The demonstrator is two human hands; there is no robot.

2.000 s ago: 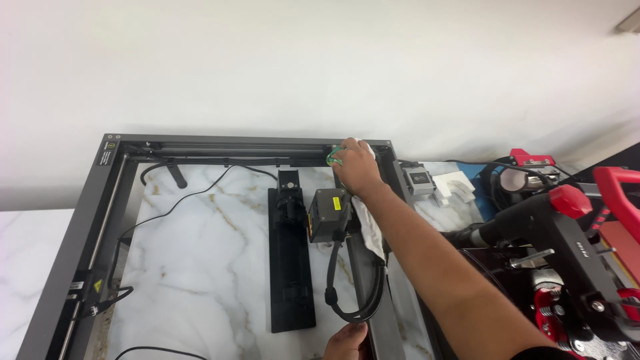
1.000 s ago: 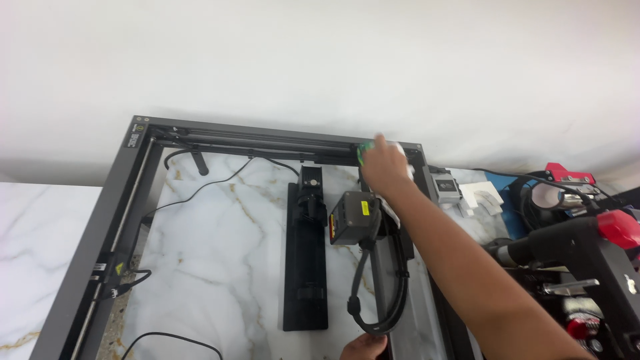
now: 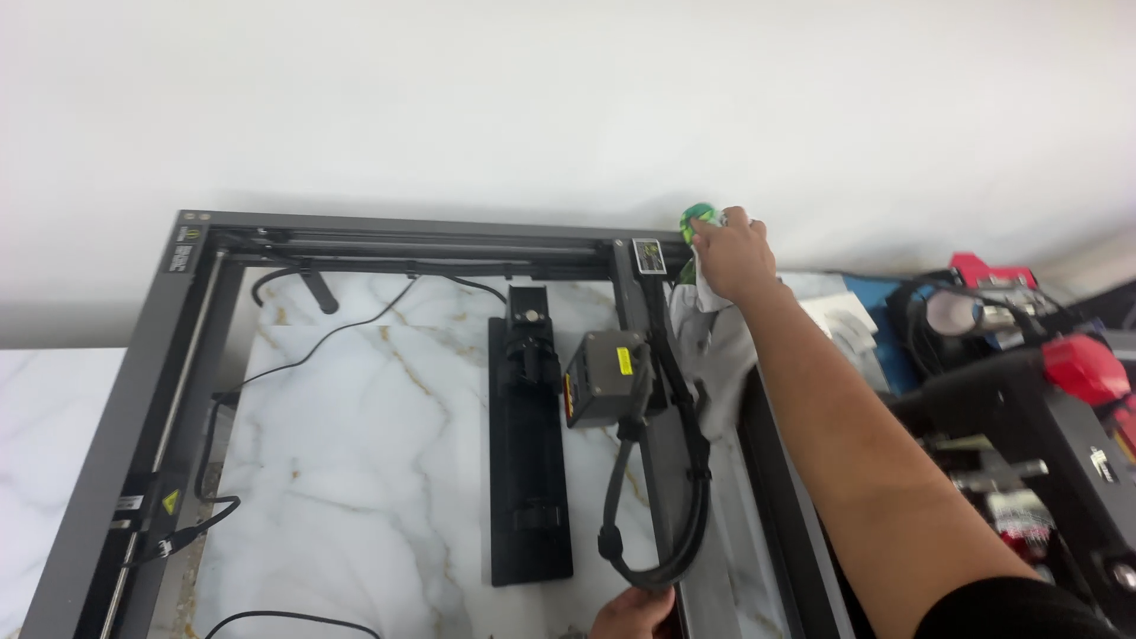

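My right hand (image 3: 735, 253) is at the far right corner of a dark metal gantry frame (image 3: 399, 226), closed on a white and green cloth (image 3: 699, 222) that hangs down over the rail. At the bottom, my left hand (image 3: 632, 614) touches the near part of the gantry's crossbeam, its fingers partly hidden below a looped black cable (image 3: 697, 497). A grey laser module (image 3: 605, 377) with a yellow label is mounted on the crossbeam's left side. Left of it, a black rotary attachment (image 3: 532, 444) with a long flat base lies on the marble-patterned table (image 3: 355, 461).
A white wall (image 3: 532, 106) rises behind the frame. Thin black cables (image 3: 333, 333) run over the table and the left rail. On the right stand a black and red machine (image 3: 1003, 390), a white block (image 3: 839, 319) and a blue mat (image 3: 887, 337).
My right hand with the cloth has moved from beside the crossbeam's far end to the right, onto the frame's far corner. My left hand stays low by the crossbeam. The view has shifted.
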